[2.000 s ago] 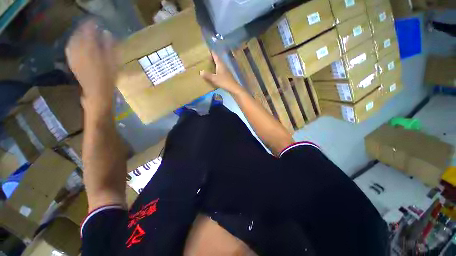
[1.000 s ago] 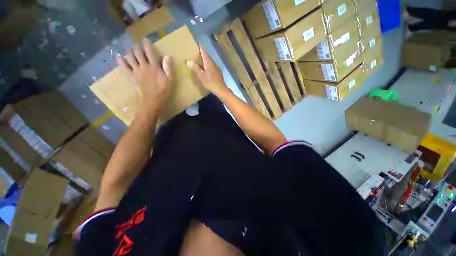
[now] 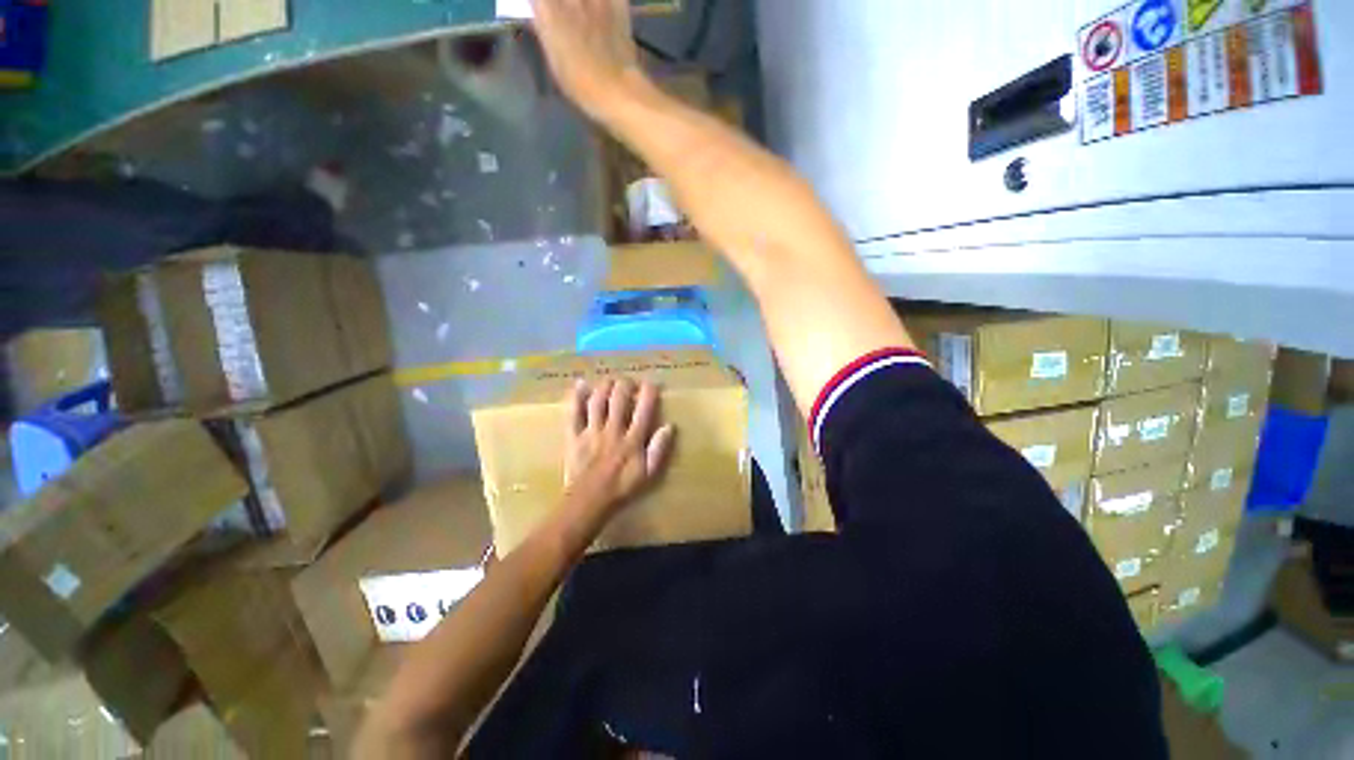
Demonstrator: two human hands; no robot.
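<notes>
A closed brown carton (image 3: 520,475) rests on a light blue stool (image 3: 646,327) in front of my body. My left hand (image 3: 616,453) lies flat on the carton with its fingers apart. My right hand (image 3: 587,45) is stretched far forward at the top edge of the picture, by the green-topped bench (image 3: 342,23). Its fingers are cut off by the edge, so I cannot tell whether it holds anything. A small white piece (image 3: 514,8) shows beside it.
Open cartons (image 3: 334,319) with white contents crowd the left. A white machine cabinet (image 3: 906,134) fills the upper right. Stacked taped cartons (image 3: 1039,371) stand below it on the right. A scrap carton (image 3: 621,178) with white waste stands beyond the stool.
My right hand has left the carton and moved forward to the bench. My left hand remains on the carton, now upright on the stool. The view has turned towards the bench and cabinet.
</notes>
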